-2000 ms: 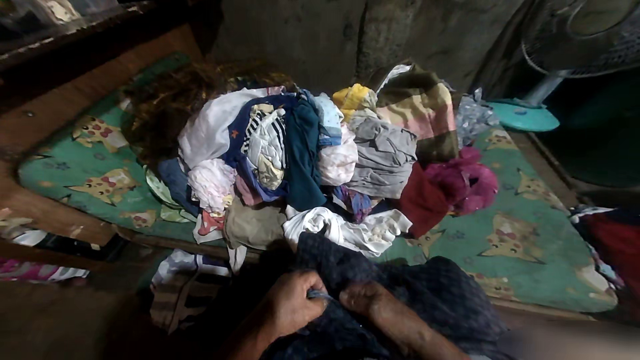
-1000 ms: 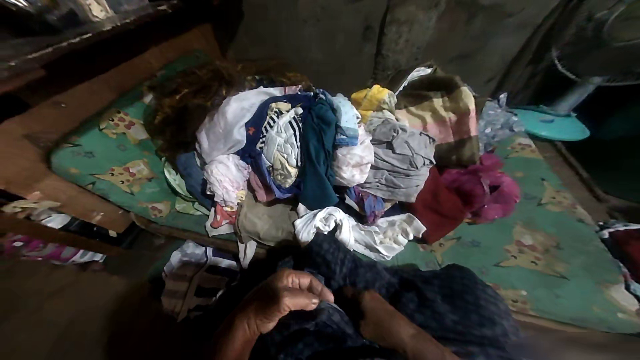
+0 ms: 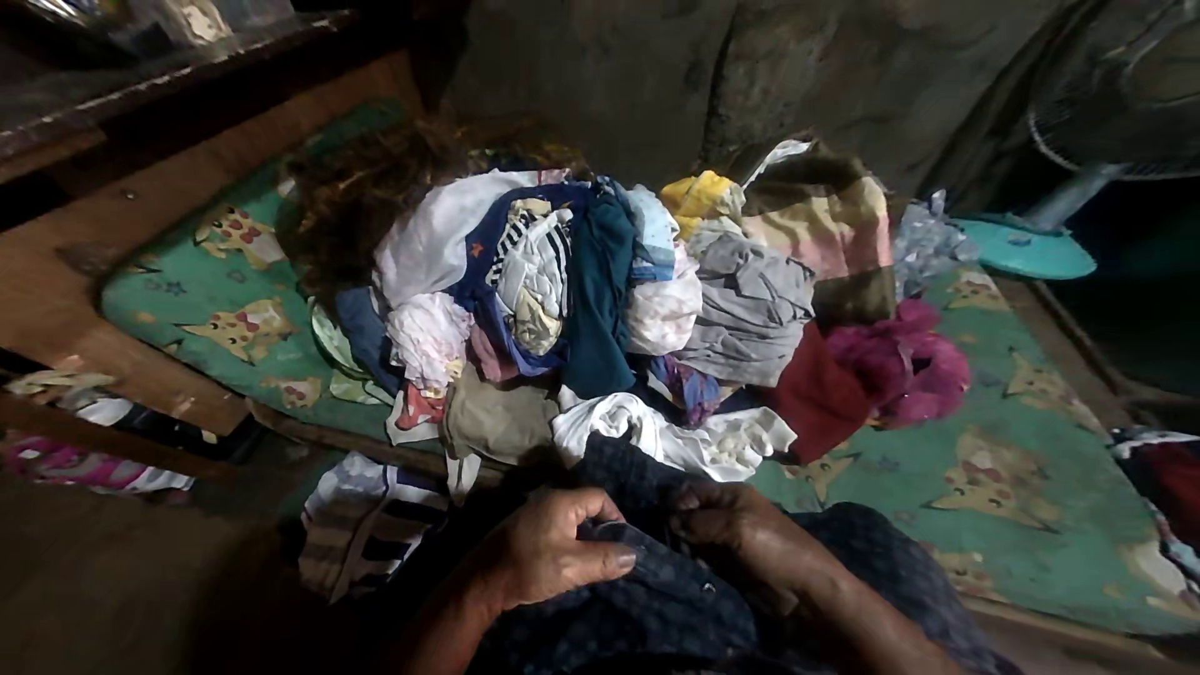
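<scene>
My left hand (image 3: 562, 553) grips the edge of a dark navy patterned garment (image 3: 647, 600) between thumb and fingers, low in the view. To its right, my right hand (image 3: 741, 534) has its fingers curled on the same cloth. Just beyond both hands lies a crumpled white garment (image 3: 712, 441). Behind it a heap of clothes covers the middle of a green printed mattress (image 3: 1012, 487): a dark teal garment (image 3: 600, 291), a grey one (image 3: 745, 300), a dark red one (image 3: 820, 398) and a magenta one (image 3: 900, 366). My right fingertips are partly hidden in shadow.
A striped cloth (image 3: 375, 525) hangs or lies below the mattress at the left. Wooden furniture (image 3: 216, 169) borders the left side. At the upper right stand a fan (image 3: 1125, 103) on a turquoise base (image 3: 1027, 246) and a clear plastic bag (image 3: 930, 246). More clothes (image 3: 1167, 497) lie at the right edge.
My hands have shifted along the edge of the dark garment, and my left thumb and fingers now lie differently on it. The heap looks the same.
</scene>
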